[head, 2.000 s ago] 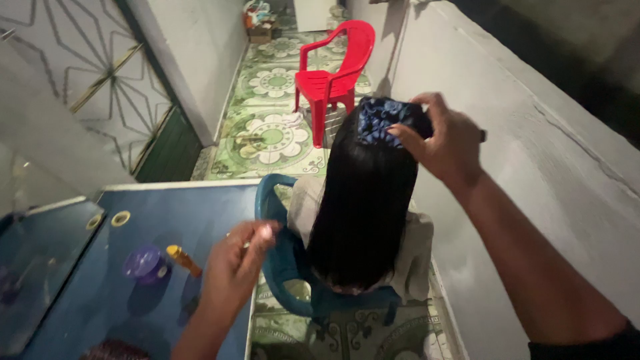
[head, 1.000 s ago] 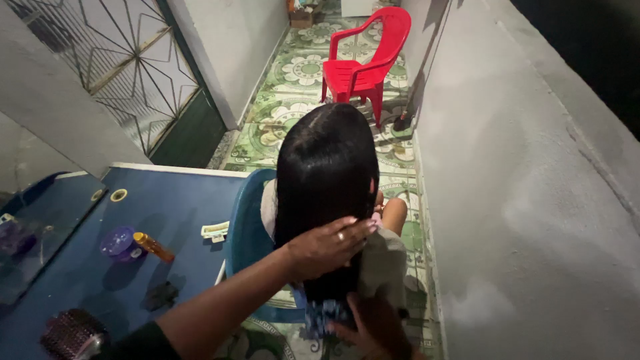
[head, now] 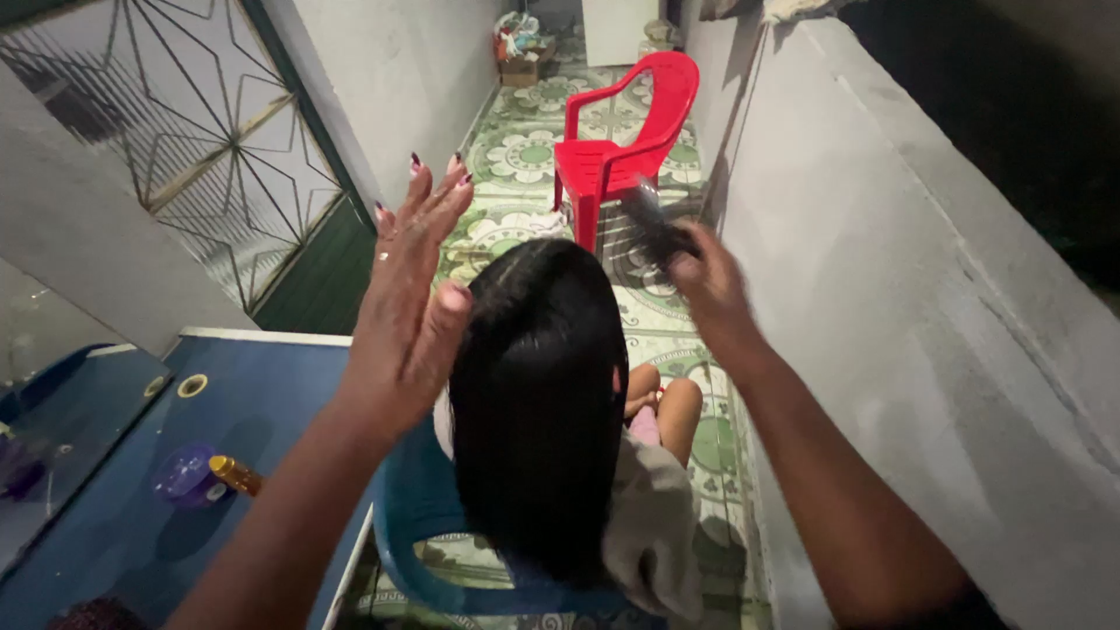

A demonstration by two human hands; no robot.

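Note:
My left hand [head: 407,306] is raised beside the left side of a seated person's head, fingers apart and holding nothing. In my right hand [head: 713,280] is a dark hairbrush or comb [head: 649,223], blurred, to the right of and a little above the head. The person's long, straight black hair [head: 538,394] hangs smoothly down their back, with a parting near the crown. They sit in a blue plastic chair [head: 420,516], with a light cloth [head: 652,525] about their shoulders. Neither hand touches the hair.
A blue table [head: 297,367] at the left bears a purple container [head: 188,477] and an orange bottle [head: 234,475]. A red plastic chair [head: 630,144] stands ahead on the patterned tile floor. A low grey wall [head: 919,306] runs along the right. Further back is a cardboard box [head: 523,68].
Both hands have come up off the hair. The left one is now open in the air, and the right one holds a brush or comb. The blue patterned item seen earlier is out of sight.

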